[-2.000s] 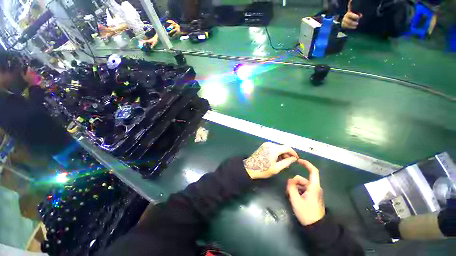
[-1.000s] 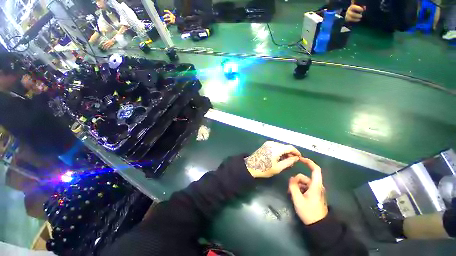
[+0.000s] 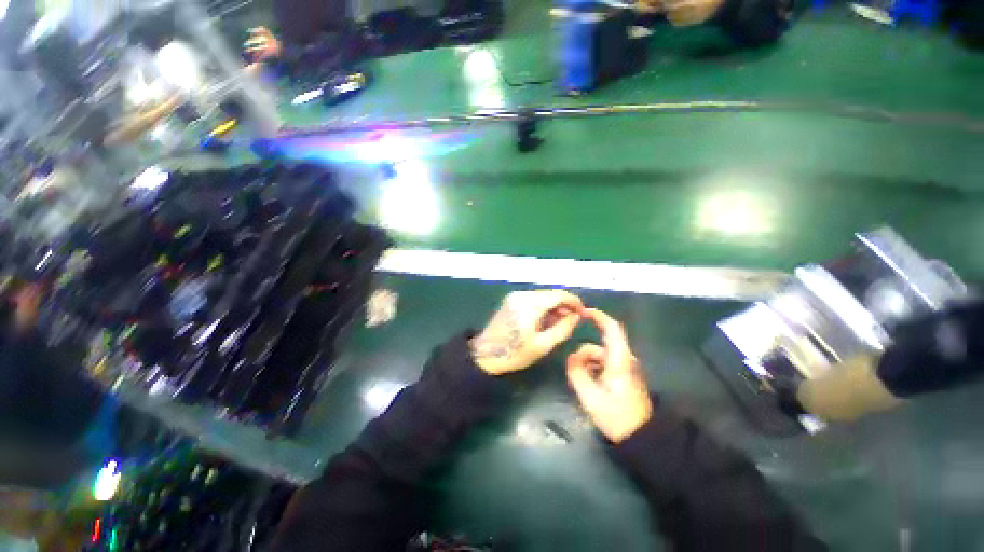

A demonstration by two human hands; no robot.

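My left hand point(image 3: 525, 332) and my right hand point(image 3: 613, 383) are held together above the dark green bench point(image 3: 475, 474), fingertips touching. The frame is blurred. Any small thing between the fingertips is too small to tell. The electric screwdriver point(image 3: 928, 356), a black barrel with a tan lower end point(image 3: 845, 388), lies across the right side of the view. Its tip is over the silver-white screw feeder point(image 3: 836, 307), to the right of my right hand.
Stacked black trays point(image 3: 291, 302) with wired parts stand at left. A white edge strip point(image 3: 604, 275) borders the green conveyor belt point(image 3: 647, 205). A round black unit point(image 3: 529, 130) and a glowing one point(image 3: 394, 149) sit there. A blue-and-black box point(image 3: 591, 49) and another person's hand point(image 3: 691, 9) are beyond.
The view has turned to the right and blurred, so the bench things appear further left. The round black units have shifted left along the belt. My hands keep nearly the same pose, fingertips together.
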